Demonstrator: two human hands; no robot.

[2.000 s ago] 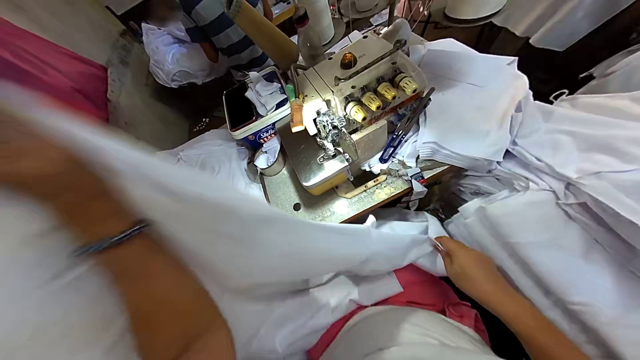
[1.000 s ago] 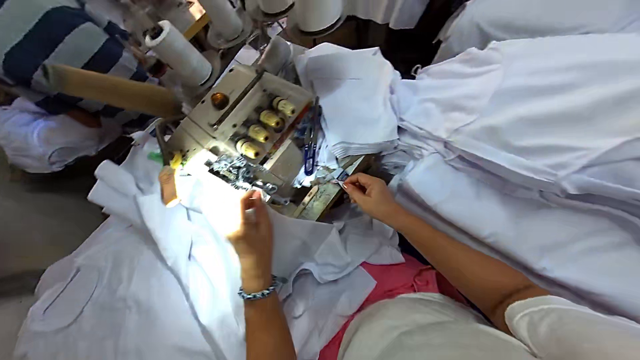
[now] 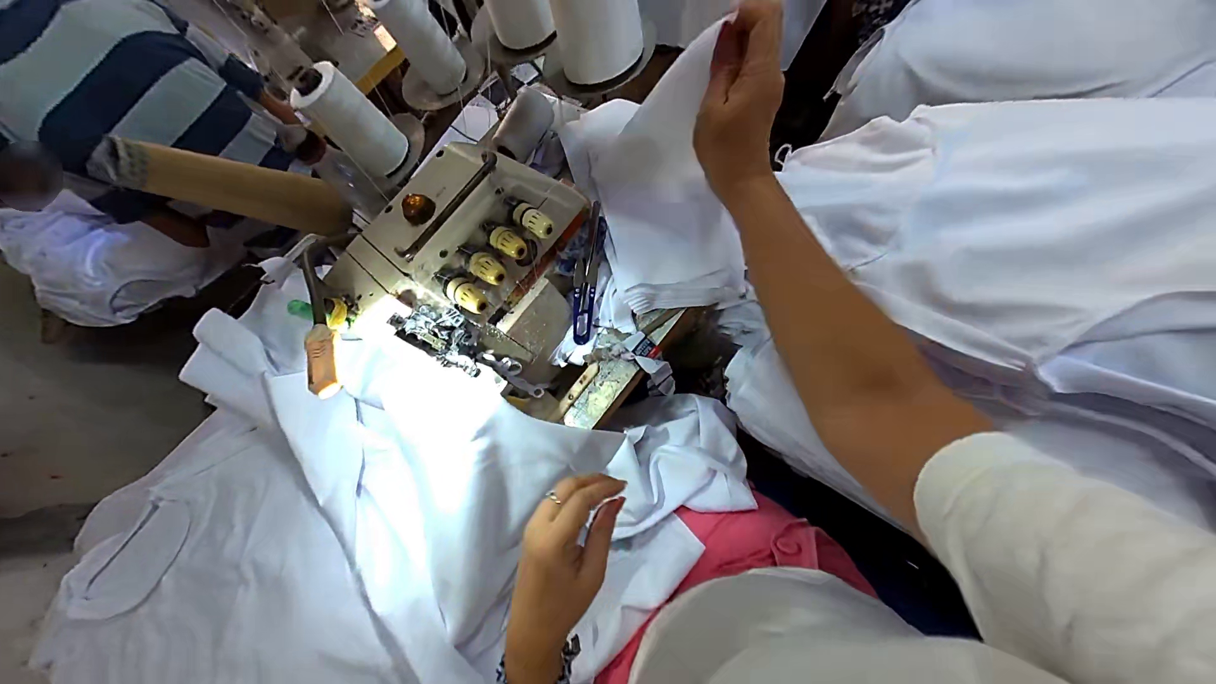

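My right hand [image 3: 741, 104] is raised at the top, pinching the corner of a white fabric piece [image 3: 665, 161] lifted from a folded stack beside the overlock sewing machine [image 3: 456, 256]. My left hand [image 3: 567, 560], with a ring and a bracelet, hovers over a large white garment [image 3: 399, 513]; its fingers are curved and apart, with nothing seen between them. That garment drapes across the machine's brightly lit sewing area and down over my lap. Blue-handled thread snips [image 3: 585, 294] lie between the machine and the stack.
White thread cones [image 3: 356, 123] stand behind the machine. A cardboard tube [image 3: 228, 185] juts in at left, near a person in a striped shirt [image 3: 123, 85]. Large piles of white garments [image 3: 1045, 228] fill the right side. Fabric scraps [image 3: 655, 370] lie at the table edge.
My right hand has moved from the table edge up to the stack and lifted a piece's corner. My left hand has moved away from the sewing area, toward my lap.
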